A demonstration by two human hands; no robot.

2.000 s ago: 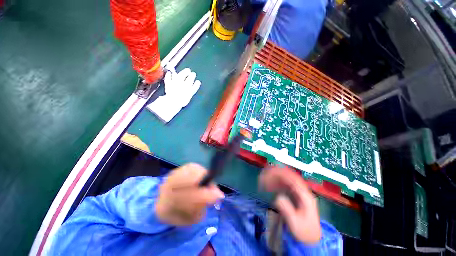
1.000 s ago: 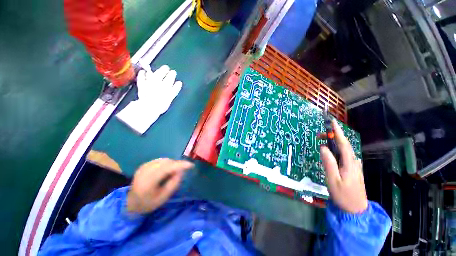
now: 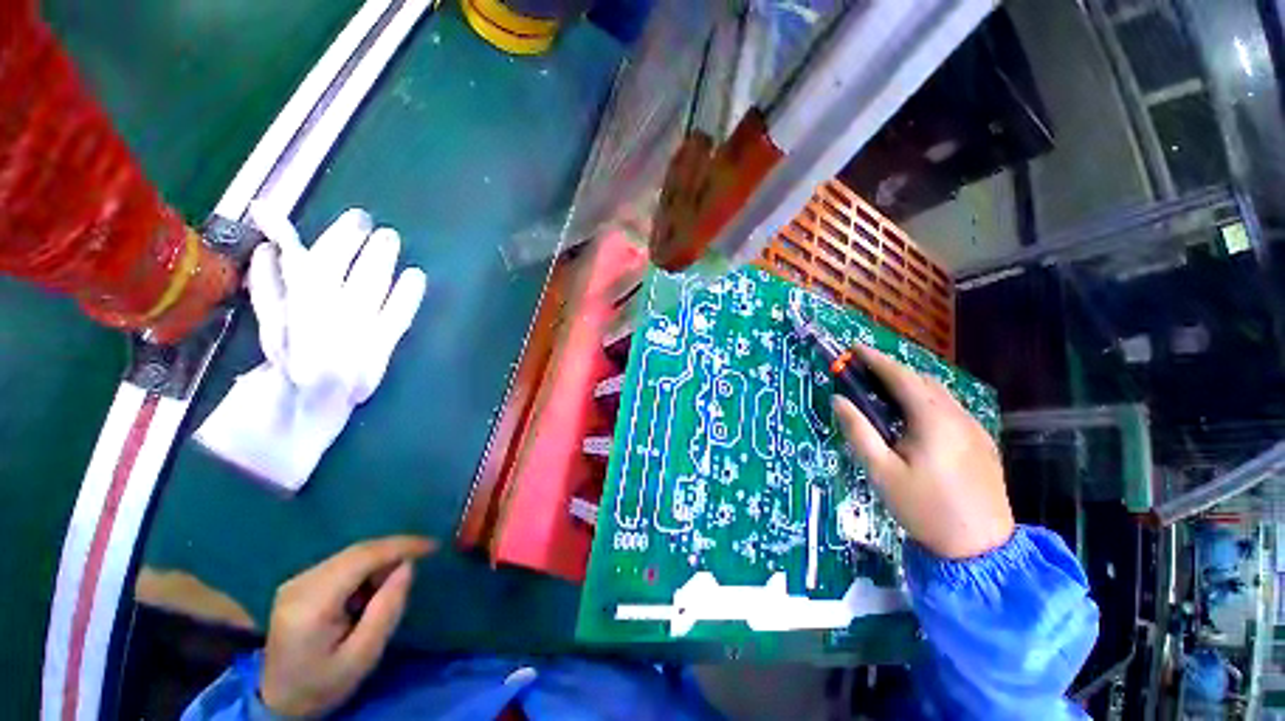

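Note:
The green circuit board (image 3: 719,465) lies in front of me, its face with white traces and a broad white strip upward. My right hand (image 3: 937,458) is closed around the black handles of the nippers (image 3: 860,380). Their silver jaws point at the board's upper middle; whether they touch it I cannot tell. My left hand (image 3: 338,613) is over the bench left of the board, bare and holding nothing, with thumb and forefinger apart. Parts on the board's underside show at its left edge.
A red pad (image 3: 557,437) and an orange slotted rack (image 3: 874,268) lie under and behind the board. A metal-framed partition (image 3: 860,127) stands over the far edge. A white glove (image 3: 331,338) lies by the red wrapped post (image 3: 99,211) and conveyor rail (image 3: 106,521).
My right hand has brought the nippers over the board, from its front edge to its upper middle. My left hand has moved left and is empty. The view has moved closer to the board.

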